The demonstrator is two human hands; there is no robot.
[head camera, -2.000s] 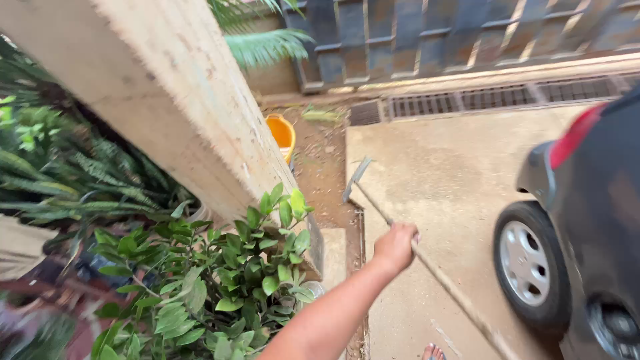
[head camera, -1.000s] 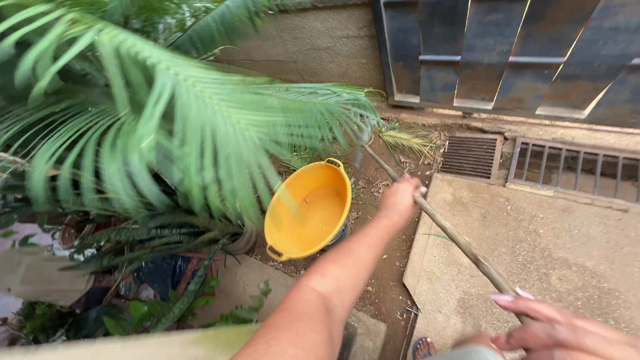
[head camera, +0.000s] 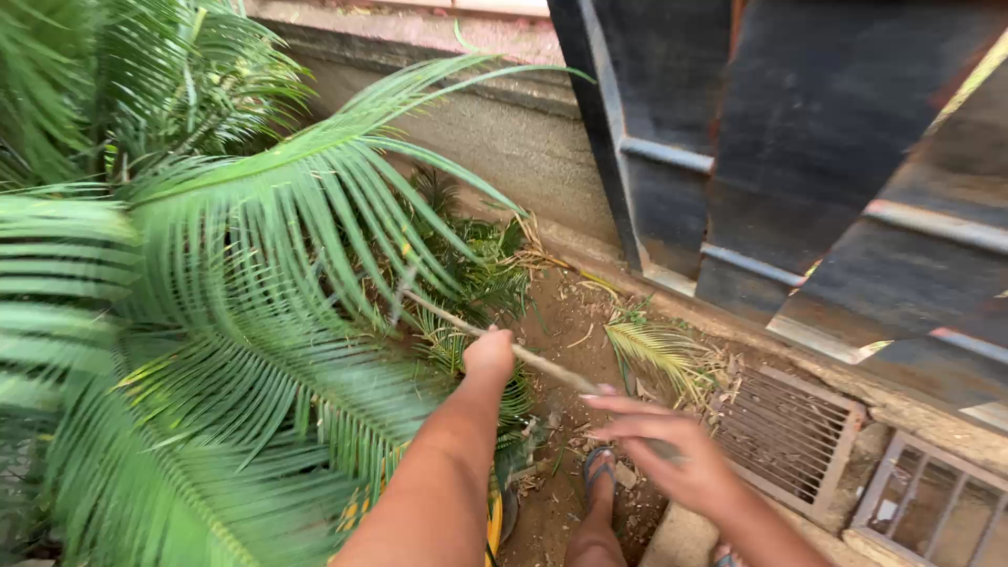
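My left hand (head camera: 490,356) is closed around a wooden pole (head camera: 551,370) near the middle of the view. The metal head (head camera: 400,296) of this long-handled tool, perhaps a rake, is blurred and partly among the cycad fronds. My right hand (head camera: 665,445) is at the pole's near end, thumb and fingers spread around it; whether it grips the pole cannot be told. Green fronds (head camera: 315,181) hang over and around the tool head. Below my left forearm, a strip of the yellow tub (head camera: 494,520) shows, mostly hidden by the arm and leaves.
Ahead stand a low wall (head camera: 504,142) and a dark metal gate (head camera: 795,118). A cut frond (head camera: 657,350) and dry leaves lie on the soil. Metal drain grates (head camera: 780,429) run along the right, beside a concrete edge (head camera: 685,539). My sandalled foot (head camera: 600,472) is on the soil.
The view has moved from the car and paving to the plants by the wall. The tool head, over paving two seconds ago, is now among the fronds. My right hand has come into view.
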